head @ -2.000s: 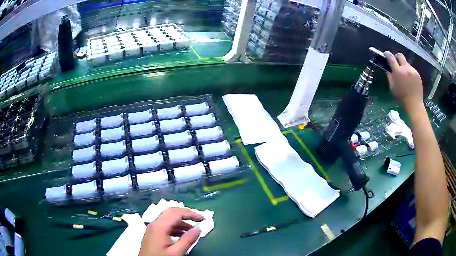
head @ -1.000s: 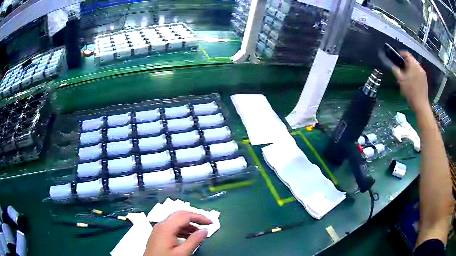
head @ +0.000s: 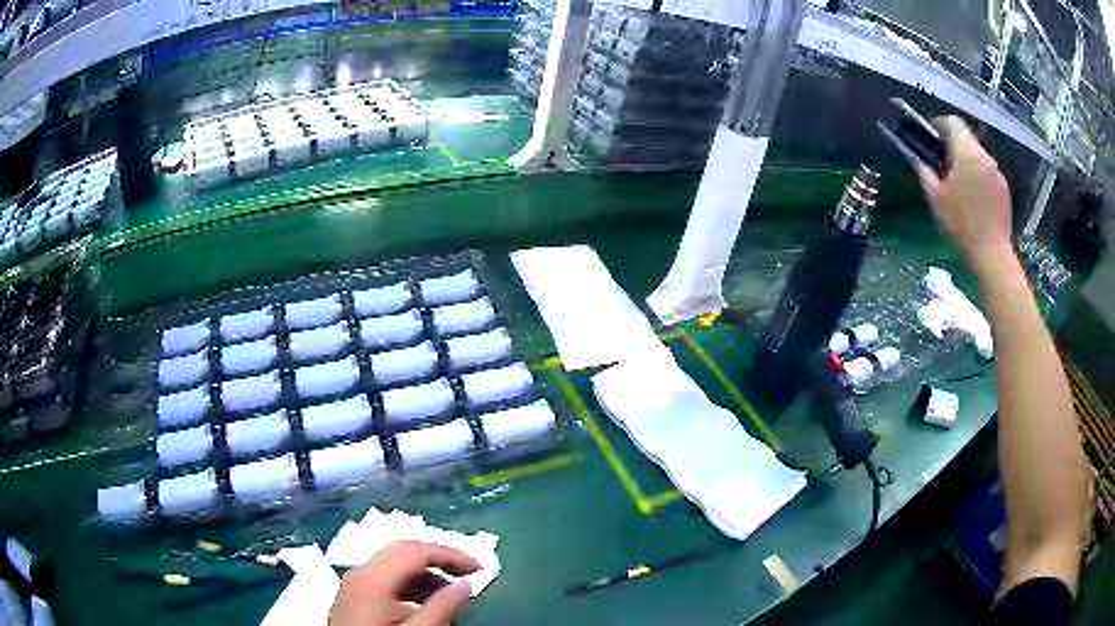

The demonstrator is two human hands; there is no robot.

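Observation:
My right hand (head: 972,184) is raised at the upper right, shut on a dark, shiny-faced device housing (head: 919,135) with a pale edge. It is above and right of the metal nozzle of the black heat gun (head: 813,287). My left hand (head: 404,589) is at the bottom edge, partly cut off, fingers curled with thumb and forefinger apart. It is over a crumpled white wipe (head: 379,533); whether it grips the wipe is hidden. A clear blister tray (head: 538,455) with rows of white housings lies beyond it.
White strips (head: 703,446) lie right of the tray. Dark sticks (head: 208,582) and a black pen-like tool (head: 611,582) lie near the front. White-and-red parts (head: 862,352) and a small white piece (head: 939,406) are at right. A metal post (head: 731,171) stands behind. Dark trays (head: 43,330) are at left.
My right hand has stayed raised near the nozzle while the housing in it has been turned. The view has shifted slightly. My left hand has stayed by the wipe.

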